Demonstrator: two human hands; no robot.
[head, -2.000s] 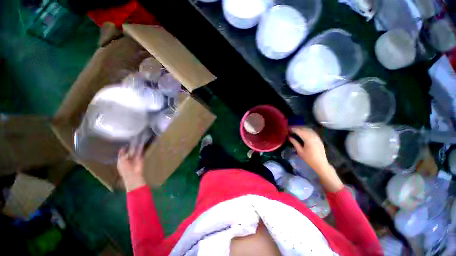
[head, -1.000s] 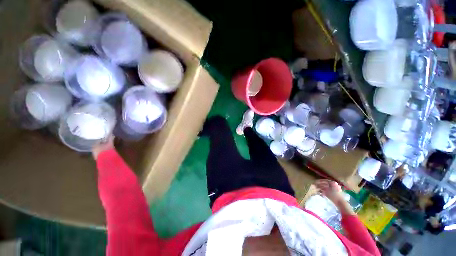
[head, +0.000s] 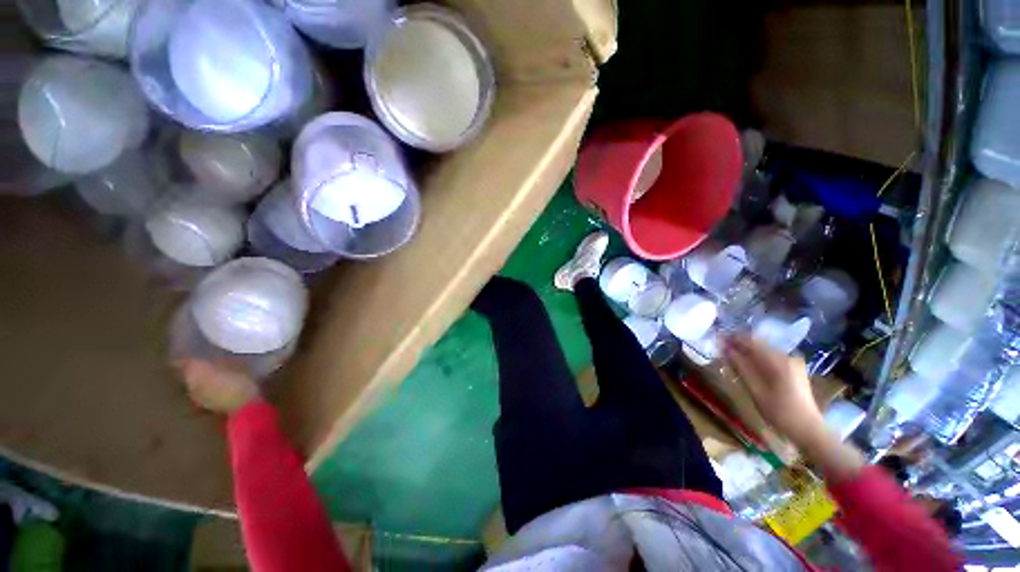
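Observation:
My left hand (head: 218, 385) is inside the large carton on the left, with its fingers at the lower rim of a clear cup with a white bottom (head: 248, 307), which it grips. Several other clear cups with white bottoms (head: 356, 201) stand or lean in the carton (head: 526, 156). My right hand (head: 772, 385) is blurred, stretched over a cluster of small clear cups (head: 690, 317) low beside the bench. Whether its fingers touch or hold one of them cannot be told.
A red bucket (head: 682, 196), tilted in view with a pale round object inside, stands beyond my feet on the green floor (head: 414, 413). The bench edge (head: 923, 201) runs down the right, with rows of clear and white units (head: 964, 296). A yellow item (head: 800, 508) lies lower right.
The view has shifted closer over the carton. My left hand is now at a cup lower in it. My right hand has moved forward from the lower right to the small cups.

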